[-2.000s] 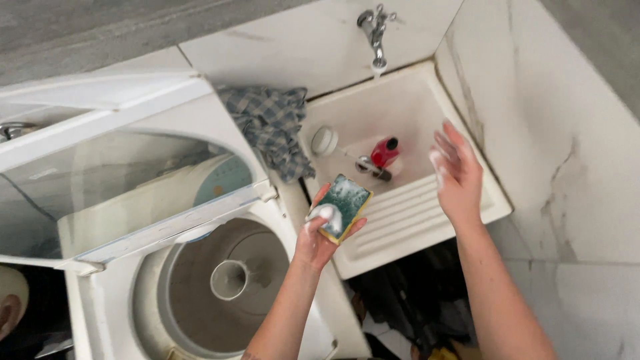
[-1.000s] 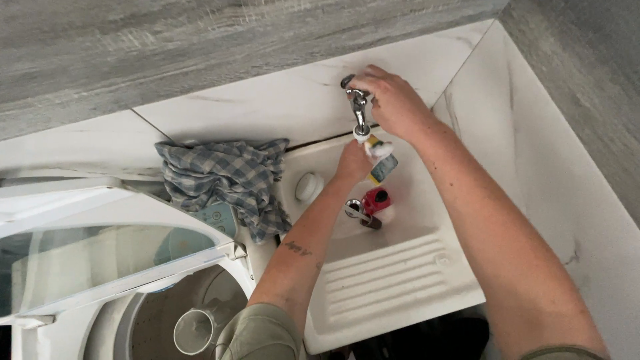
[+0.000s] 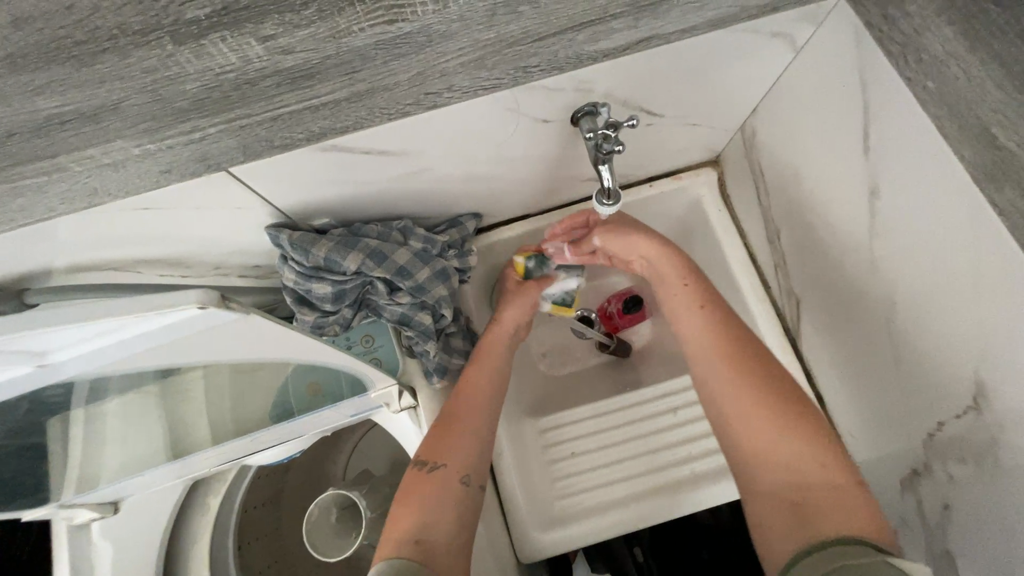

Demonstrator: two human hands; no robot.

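Note:
My left hand holds a soapy yellow and green sponge over the basin of a white utility sink. Just below the spout of a chrome tap, my right hand is held above the sponge, its fingers near or touching it; foam shows on the fingers. A red bottle with a black cap lies in the basin, beside a metal and dark brown object whose kind I cannot tell. The round white item by my left hand is mostly hidden.
A blue-grey checked cloth is heaped left of the sink, partly over the washing machine's control panel. The top-loading washing machine has its lid raised, its drum showing. Marble-look walls border the sink behind and at right.
My right hand has left the tap handle and come down under the spout beside my left hand. The sponge, still in my left hand, has moved away from the spout, down and left.

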